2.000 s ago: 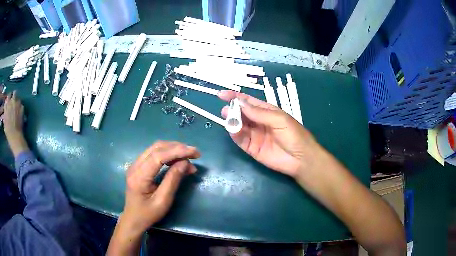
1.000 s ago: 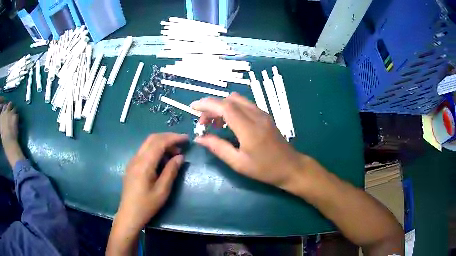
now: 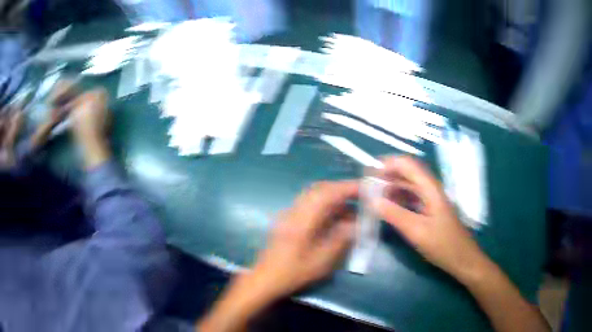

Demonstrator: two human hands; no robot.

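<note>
The frame is blurred. A white tube point(image 3: 367, 230) stands roughly upright in the picture between my two hands. My right hand point(image 3: 422, 211) pinches its upper part between thumb and fingers. My left hand point(image 3: 315, 230) is at the tube's left side, fingers curled, its fingertips at the tube; whether they grip it is unclear. A heap of white tubes point(image 3: 201, 84) lies left of centre. White sticks point(image 3: 383, 97) lie stacked near the back edge. The small dark bits between the heaps are smeared by blur.
White pieces point(image 3: 464, 175) lie side by side right of my right hand. A single white tube point(image 3: 290, 120) lies between the heaps. Another person's blue-grey sleeves point(image 3: 123, 207) and hands are at the left. Light blue boxes stand behind the pale rail point(image 3: 474, 107). Something blue is at the right edge.
The view has swung left, so the bench things sit further right and blur. My hands have come together at a tube. More of the other person shows.
</note>
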